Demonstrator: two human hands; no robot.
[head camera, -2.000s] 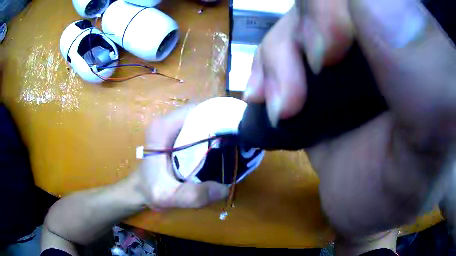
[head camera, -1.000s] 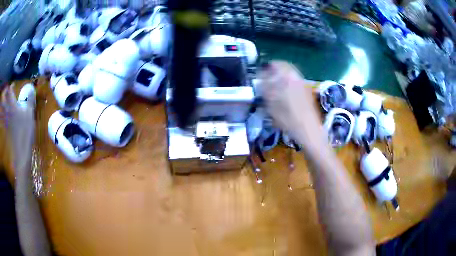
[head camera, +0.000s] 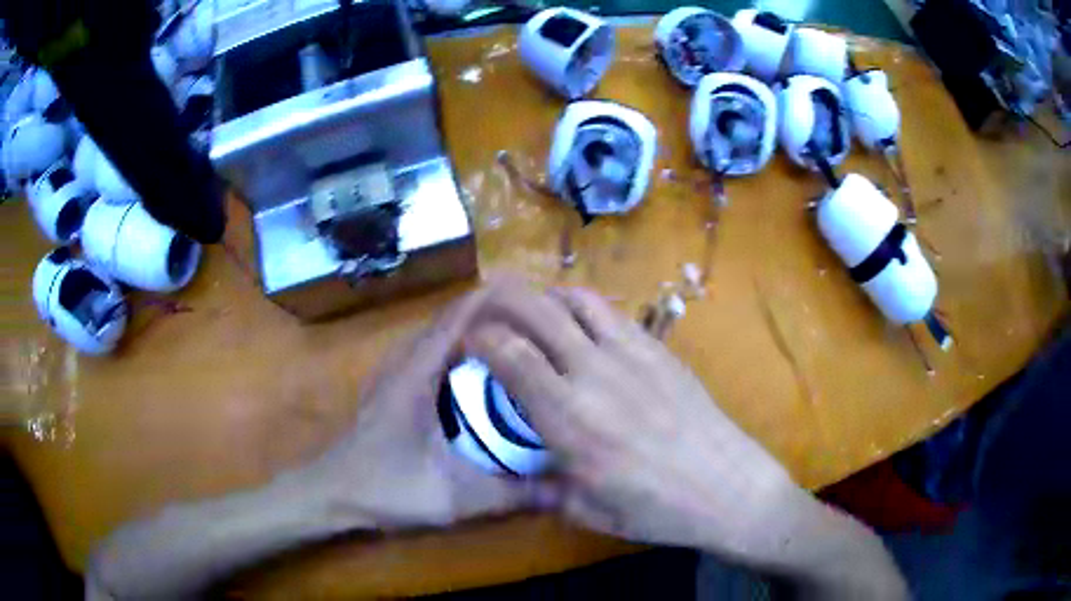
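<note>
A white camera housing (head camera: 479, 411) with dark curved bands is held low over the tabletop, in front of the screw feeder. My left hand (head camera: 393, 440) wraps around its left side. My right hand (head camera: 611, 411) lies over its top and right side with bent fingers. Most of the housing is hidden by the hands. Small wire ends (head camera: 667, 308) show just beyond my right hand. The electric screwdriver (head camera: 141, 129) hangs at the upper left, not held by either hand.
The screw feeder (head camera: 364, 229) stands behind my hands. White housings (head camera: 139, 244) are piled at the left. Several open camera heads (head camera: 601, 159) with trailing wires stand at the back right. A longer unit with a black band (head camera: 878, 249) lies at the right on the orange tabletop (head camera: 763, 387).
The view has shifted. A second ago my hands were apart, the right reaching toward the camera heads beside the feeder and the left at the far left. Now both are together around a housing.
</note>
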